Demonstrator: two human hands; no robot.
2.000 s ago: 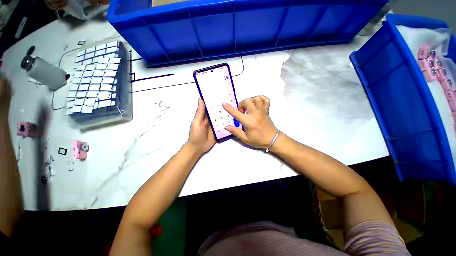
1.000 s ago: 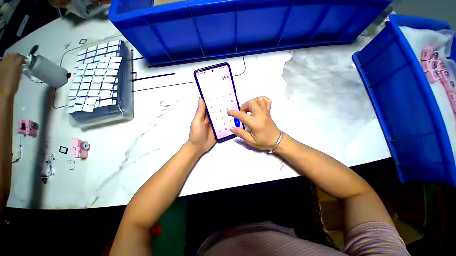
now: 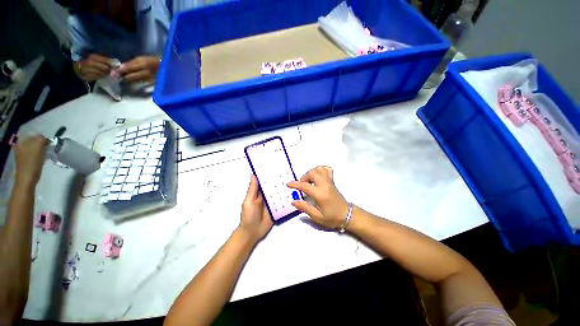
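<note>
A smartphone (image 3: 270,172) with a lit white-pink screen and dark rim stands tilted over the middle of the table. My left hand (image 3: 255,213) holds it at its lower left edge, with part of the fingers hidden behind it. My right hand (image 3: 321,198), with a bracelet at the wrist, is at the phone's lower right, its fingertips over the screen near a blue button. Whether a fingertip touches the glass cannot be told.
A clear box topped with white squares (image 3: 138,159), a grey-white bottle (image 3: 77,156) and pink housings (image 3: 113,245) lie left. A large blue bin (image 3: 305,95) stands behind, a second blue bin (image 3: 474,156) right. A neighbour's arm (image 3: 22,223) is left; a person's hands (image 3: 121,69) are opposite.
The view has tilted up, so everything sits lower and the far bin's inside and the person opposite show more. My left hand still holds the phone; my right fingers stay over the screen.
</note>
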